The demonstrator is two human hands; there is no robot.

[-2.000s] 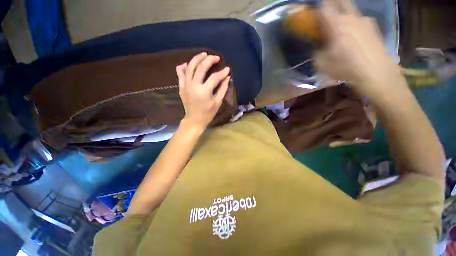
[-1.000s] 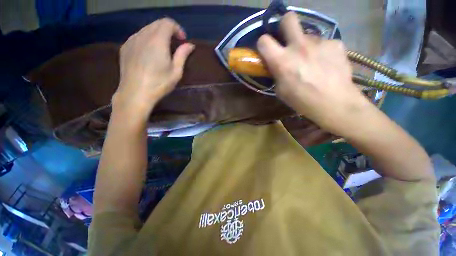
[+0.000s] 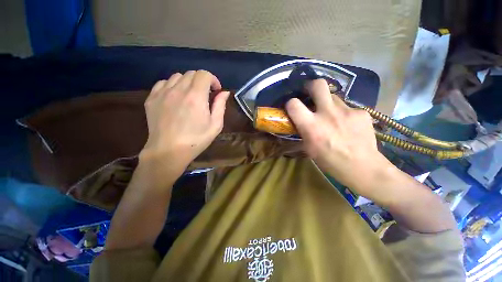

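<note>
A brown garment lies along a dark navy padded board. The steam iron stands on the board's right part, over the garment's right end, its pointed tip to the left. My right hand is closed around the iron's orange-brown handle. My left hand lies on the garment left of the iron, fingers bent, thumb and forefinger near the garment's upper edge. Whether it pinches the cloth is hidden.
A tan table surface lies beyond the board. A ribbed hose runs right from the iron. A pale scorched sheet and brown cloth are at right. A blue long shape is at upper left.
My right hand has brought the iron from the plate at right onto the board and garment. My left hand has moved left along the garment. The view has shifted.
</note>
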